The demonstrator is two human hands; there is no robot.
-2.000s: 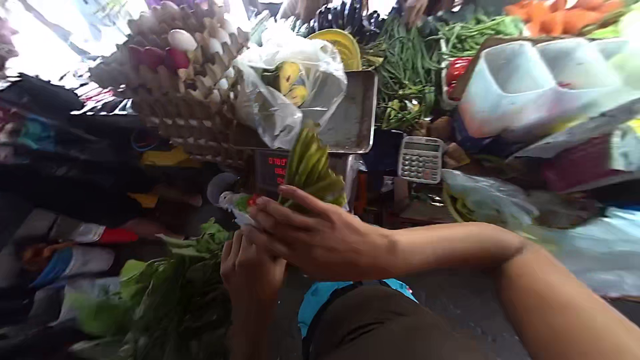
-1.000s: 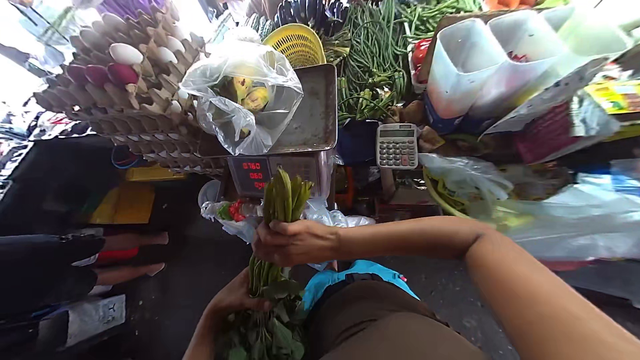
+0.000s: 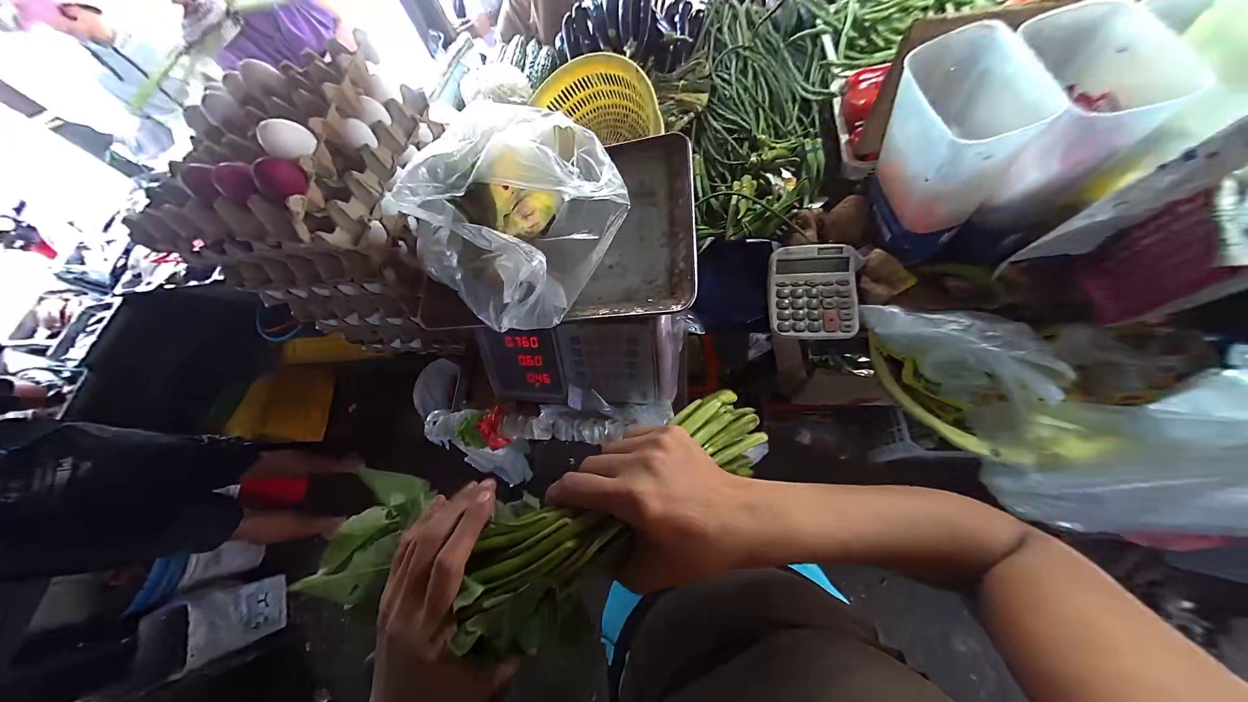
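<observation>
My right hand [image 3: 673,497] is closed round the stems of a bunch of leafy greens [image 3: 541,556], whose cut stem ends point up and right. My left hand [image 3: 439,585] lies against the leafy end with its fingers extended; its grip is partly hidden by the leaves. Beyond my hands stands a digital scale [image 3: 624,361] with lit red digits. On its metal tray [image 3: 648,234] rests a clear plastic bag [image 3: 517,214] with yellowish-green produce inside.
Stacked egg trays [image 3: 322,244] rise left of the scale. A yellow plastic basket [image 3: 604,93], long beans [image 3: 760,107] and eggplants [image 3: 634,29] are behind. A calculator [image 3: 814,292], white plastic containers [image 3: 975,107] and plastic bags [image 3: 1121,497] are at right. A person [image 3: 117,487] is at left.
The bunch has gone from upright, stems up, to lying slantwise with its leaves to the left. My right hand has moved right and down along with it.
</observation>
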